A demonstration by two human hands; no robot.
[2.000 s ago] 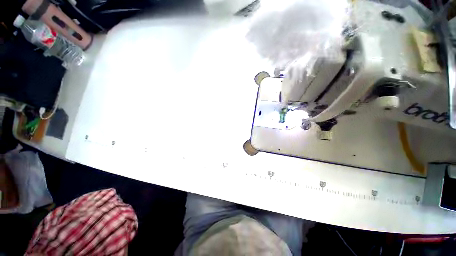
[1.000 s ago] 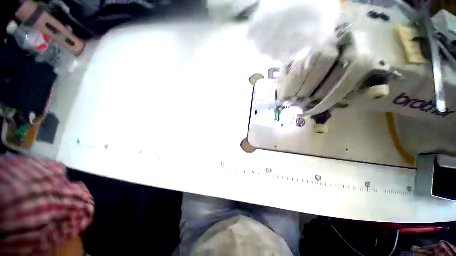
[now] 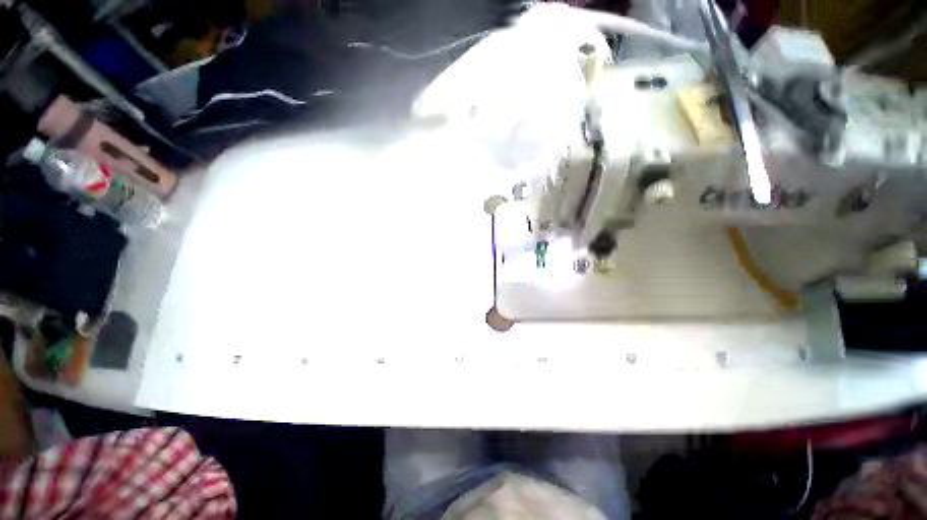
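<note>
No hand shows. A red-and-white checked sleeve [image 3: 127, 477] is at the lower left, and part of another checked sleeve [image 3: 879, 493] is at the lower right corner; both hands are outside the picture. In front of me is the cream-white sewing machine [image 3: 661, 183] with blurred lettering. White fluffy plush [image 3: 508, 91] covers the left end of its head. The lit needle area [image 3: 549, 259] is over the pale machine bed [image 3: 651, 295], with no cloth seen under it. The white table [image 3: 325, 274] has a printed ruler along its front edge.
A clear bottle [image 3: 97, 183] and a pink tumbler [image 3: 112, 147] stand at the far left. Black cloth with thin white lines [image 3: 274, 76] lies behind the table. A long metal bar [image 3: 737, 102] crosses in front of the machine. A small tray with green items [image 3: 56, 350] is at the left.
The view has shifted, showing more black cloth behind the table and more of the machine's right side. The left sleeve moved further left, then back partly. The right sleeve has come into the lower right corner.
</note>
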